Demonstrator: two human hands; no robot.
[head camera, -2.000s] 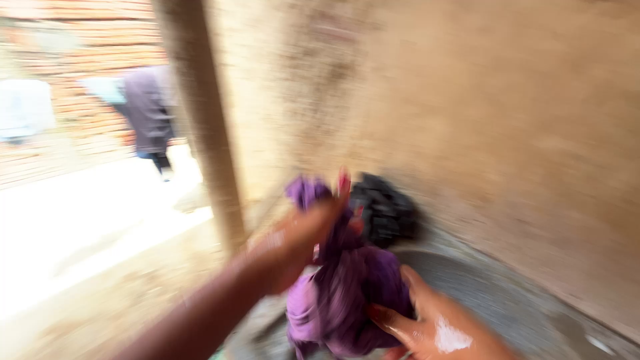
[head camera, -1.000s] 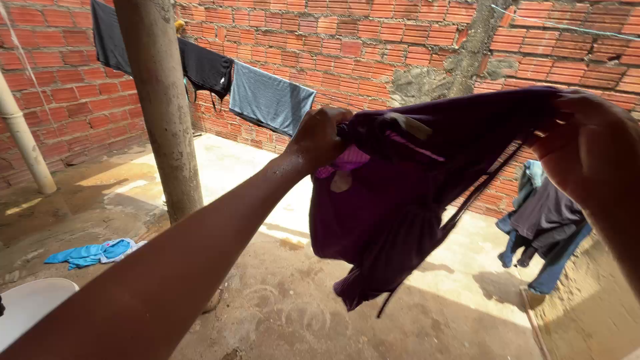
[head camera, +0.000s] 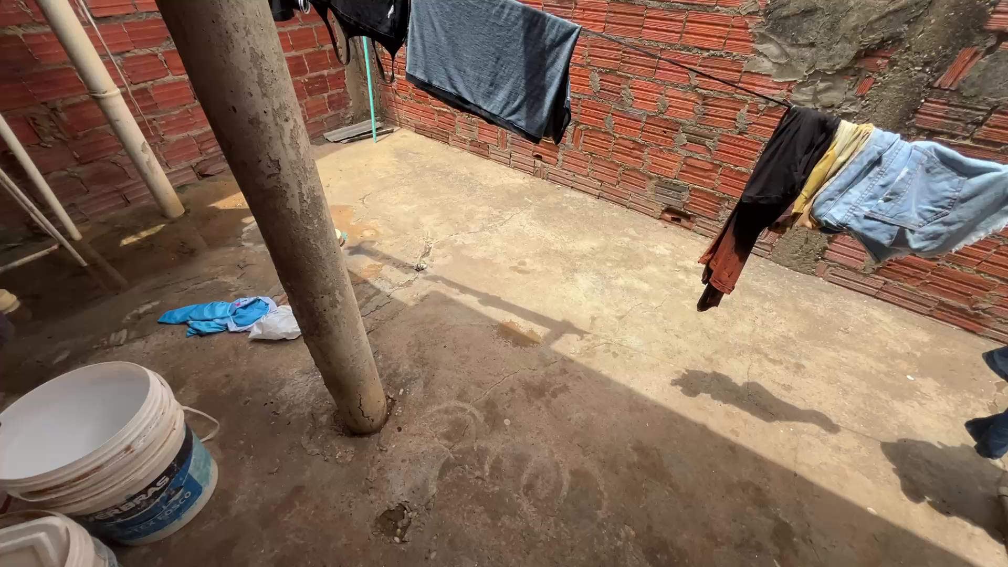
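Observation:
Neither of my hands shows in the head view now, and the purple garment is out of sight too. A grey cloth (head camera: 492, 67) hangs over the clothesline (head camera: 685, 67), with a black strappy garment (head camera: 370, 22) to its left. Farther right on the line hang a dark garment (head camera: 776, 173), a yellow cloth (head camera: 831, 169) and light blue denim shorts (head camera: 917, 193) with a frayed hem. Part of some dark blue clothing (head camera: 994, 429) shows at the right edge. Blue and white cloths (head camera: 216, 316) lie on the ground behind the post.
A round concrete post (head camera: 287, 213) leans through the left half. White plastic buckets (head camera: 118, 457) stand at the lower left, one bearing writing. Pipes (head camera: 118, 118) rise at the far left. A brick wall (head camera: 646, 118) closes the back; the cracked concrete floor (head camera: 504, 472) is partly sunlit.
Both hands and the purple garment, held up between them one second ago, have left the view. The view has shifted, bringing the denim shorts and the buckets into sight.

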